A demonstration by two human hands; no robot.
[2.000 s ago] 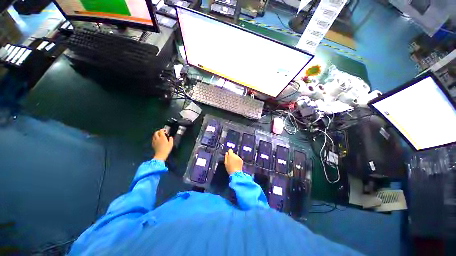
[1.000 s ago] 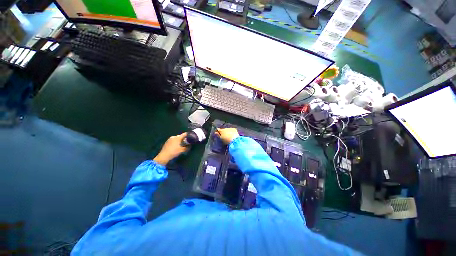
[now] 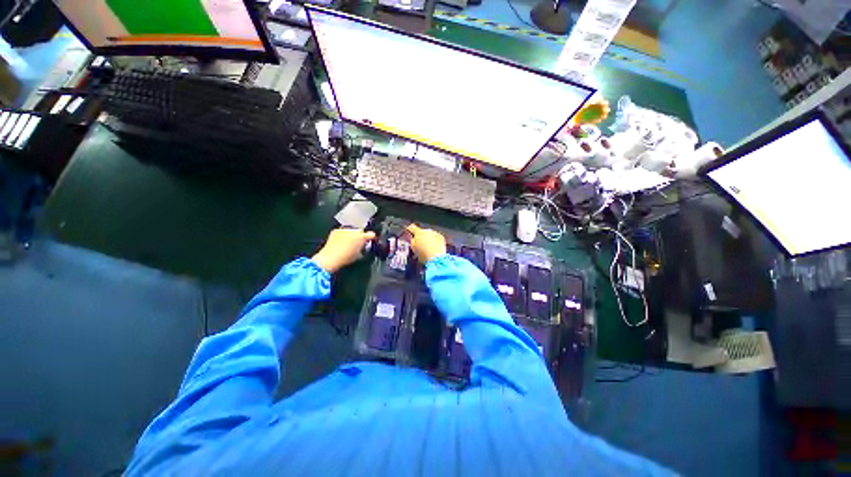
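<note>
A clear plastic tray (image 3: 362, 321) with two rows of dark smartphones lies in front of me; several phones show small white text. My left hand (image 3: 345, 250) is closed around a small black handheld device, likely a barcode scanner (image 3: 379, 247), at the tray's top-left corner. The device is beside a phone (image 3: 398, 253) with a white label in the top-left pocket. My right hand (image 3: 426, 242) is at the right edge of that phone, fingertips on or near it; whether it grips the phone is unclear. My right sleeve covers some middle pockets.
A pale keyboard (image 3: 426, 185) and a large monitor (image 3: 444, 88) stand behind the tray. A white mouse (image 3: 526, 225) and white cables (image 3: 630, 270) are to the right. White label rolls (image 3: 653, 149) are heaped behind them. A black computer case (image 3: 695, 265) stands at the right.
My left hand has moved the black device right, to the top-left phone, and its pale end is now less visible. My right hand has stayed near that pocket. The view has shifted slightly.
</note>
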